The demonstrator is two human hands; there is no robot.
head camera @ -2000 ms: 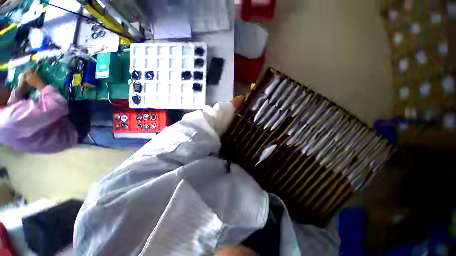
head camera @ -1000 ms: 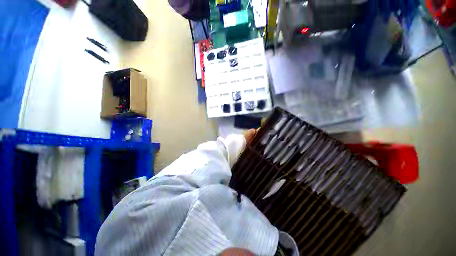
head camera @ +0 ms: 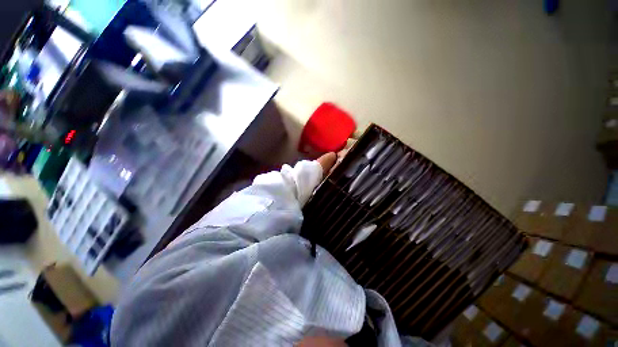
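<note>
The brown divided box (head camera: 413, 230) is held at a slant against my white-coated body, right of centre. Pale slips (head camera: 434, 203) stand upright in its narrow rows, mostly along the upper side; one pale slip (head camera: 361, 236) leans out separately in the lower rows. My left hand (head camera: 328, 161) grips the box at its upper left edge; only part of its fingers shows, the rest hidden by the sleeve and the box. My right hand is not in view. A patch of skin at the bottom edge is too cut off to tell.
A red stool (head camera: 328, 127) stands on the floor beyond my hand. A desk (head camera: 247, 88) with papers is at upper left, a white pocketed tray (head camera: 88, 213) and an open carton (head camera: 71, 288) at left. Stacked labelled cartons (head camera: 562, 271) stand at lower right.
The view has turned: the white tray and carton now lie at far left, and the floor and stacked cartons show at right. The box stays held against my body.
</note>
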